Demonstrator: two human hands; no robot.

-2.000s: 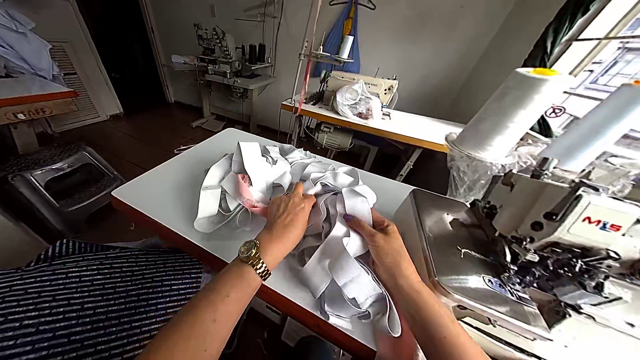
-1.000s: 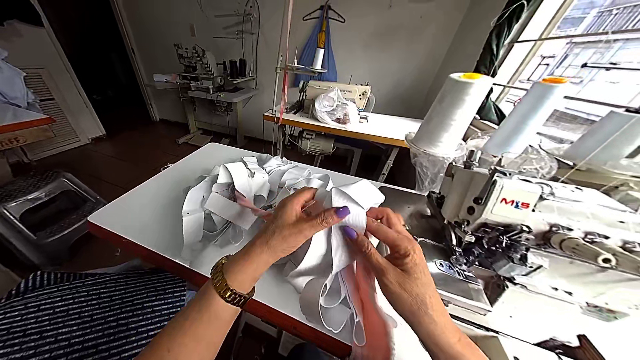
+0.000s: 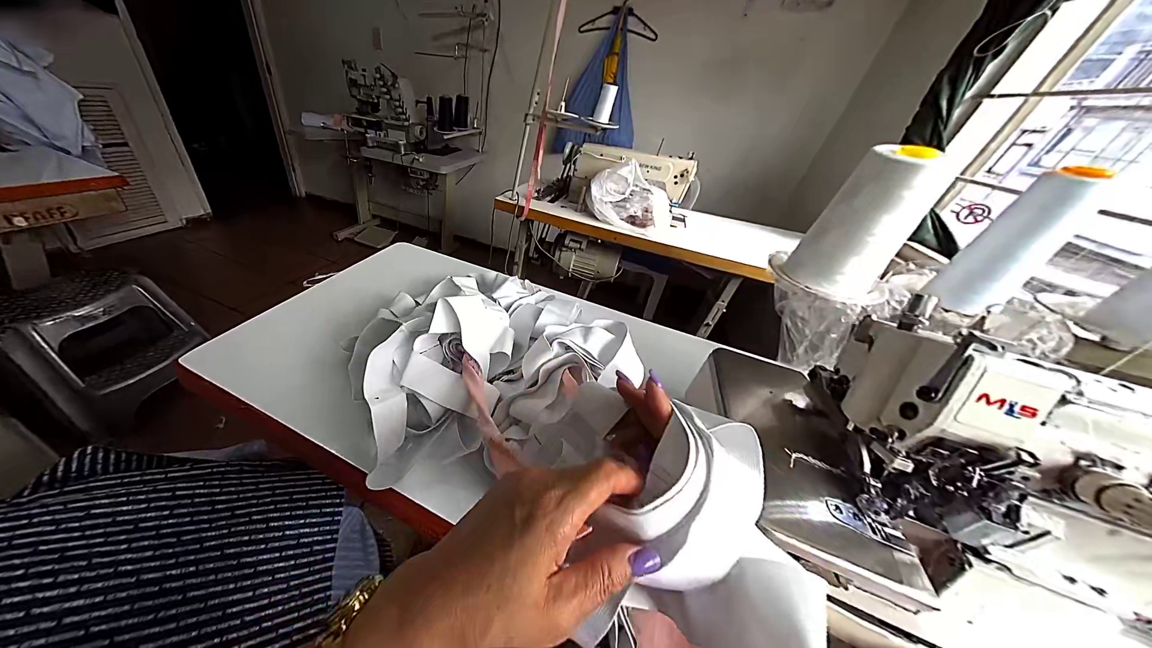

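Observation:
A tangled pile of white fabric strips (image 3: pixel 477 328) lies on the white table (image 3: pixel 279 324), with a narrow pink strip (image 3: pixel 481 405) running out of it. My left hand (image 3: pixel 531 549), a gold watch at its wrist, is in the foreground, its thumb and fingers around the lower edge of a looped white strip (image 3: pixel 720 504). Fingers of my right hand (image 3: pixel 646 418) show inside that loop, tips up; the strip curves around them and hides the rest of the hand. The loop is raised in front of the pile, at the table's right end.
An overlock sewing machine (image 3: pixel 972 432) with a metal plate adjoins the table on the right, below large thread cones (image 3: pixel 864 216). Behind stands another sewing machine (image 3: pixel 630 171) on its table. A grey plastic stool (image 3: pixel 108 351) is at left. Striped cloth (image 3: pixel 180 549) covers the lower left.
My hands have moved from the pile to hold strips raised nearer the camera. A strip now curves in a loop around the fingers of my right hand.

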